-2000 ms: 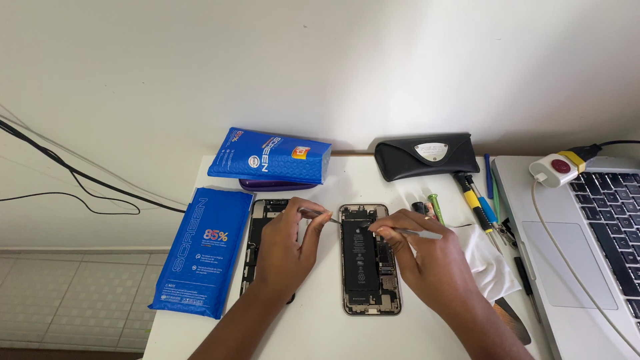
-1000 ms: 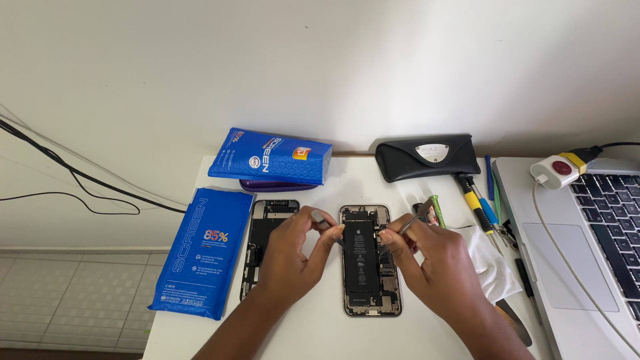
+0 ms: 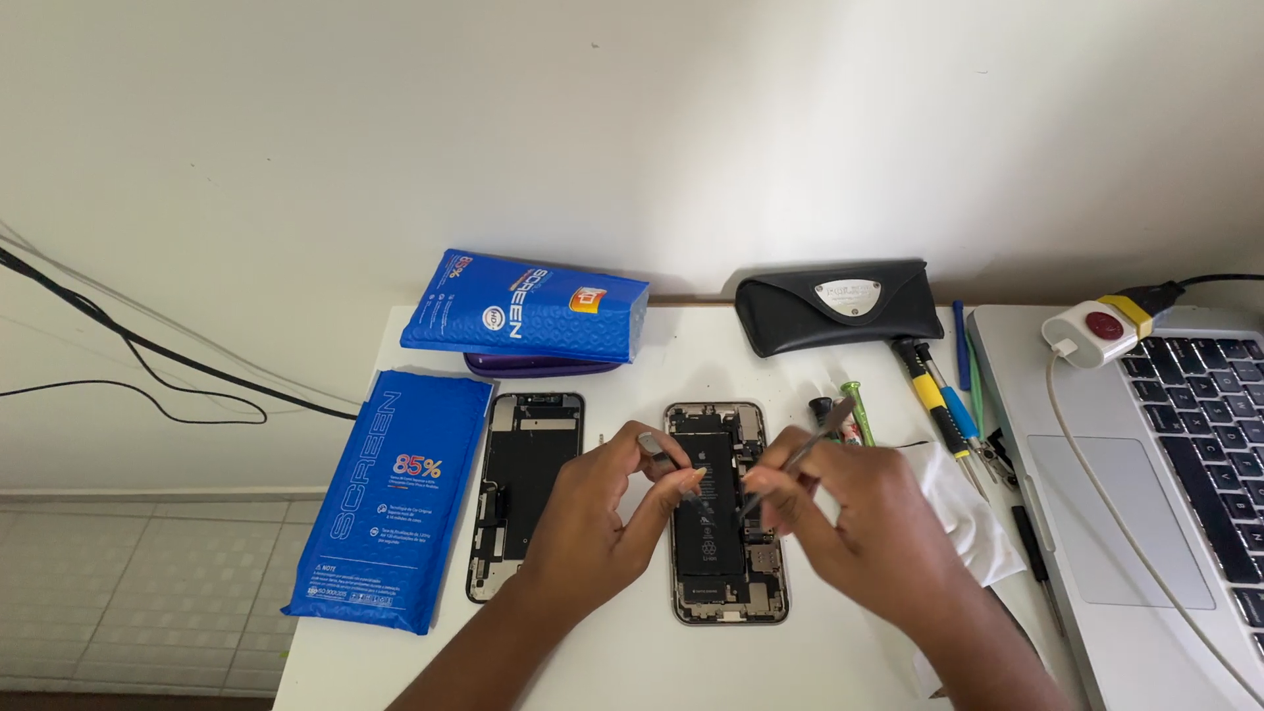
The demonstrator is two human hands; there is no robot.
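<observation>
An opened smartphone body (image 3: 709,533), its black battery and circuit parts exposed, lies on the white table between my hands. My left hand (image 3: 617,504) pinches a small metal tool (image 3: 654,446) over the phone's left edge; the tool's far end is partly hidden by my fingers. In my right hand (image 3: 849,513) is a slim metal spudger or tweezers (image 3: 815,439), its lower tip over the right side of the battery. Left of the phone, a detached phone screen assembly (image 3: 528,474) lies with its inner side up, partly covered by my left hand.
Blue padded envelopes (image 3: 395,494) lie at the left and back. A black glasses case (image 3: 839,306) rests by the wall. Screwdrivers (image 3: 938,400), a green-handled tool (image 3: 857,410) and a white cloth (image 3: 973,513) are at the right, beside a laptop (image 3: 1096,513) with a charger on it.
Both hands have moved down along the phone from near its upper end. The phone and the screen assembly have stayed in place.
</observation>
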